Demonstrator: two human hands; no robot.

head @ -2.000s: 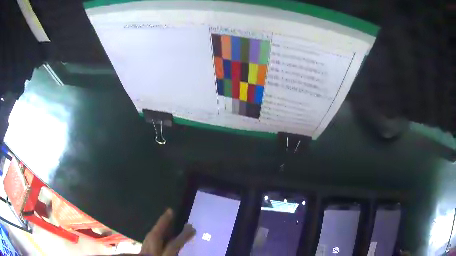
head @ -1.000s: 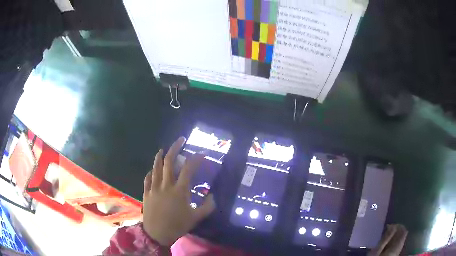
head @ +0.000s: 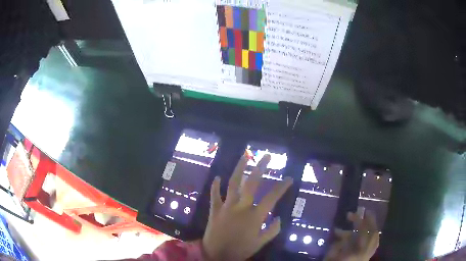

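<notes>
Four smartphones lie side by side on the dark green table in a dark holder. The leftmost phone (head: 185, 178) shows a camera view with a round shutter button. My left hand (head: 245, 214) is spread over the second phone (head: 276, 161), fingertips over its upper screen, hiding much of it. The third phone (head: 316, 204) shows the camera view uncovered. My right hand (head: 357, 239) is over the lower part of the rightmost phone (head: 374, 183), fingers bent. Neither hand grips anything. The test chart (head: 173, 46) with its colour checker (head: 242, 43) stands behind.
Black binder clips (head: 167, 92) hold the chart's lower edge, the right one (head: 294, 108) too. A round dark object (head: 391, 109) is right of the chart. A red stool (head: 56, 204) is at lower left. A paper strip (head: 57, 9) is at upper left. Black foam surrounds the table.
My left hand has moved right from the first phone to the second. My right hand has come in over the rightmost phone, whose screen changed from plain pale to camera view.
</notes>
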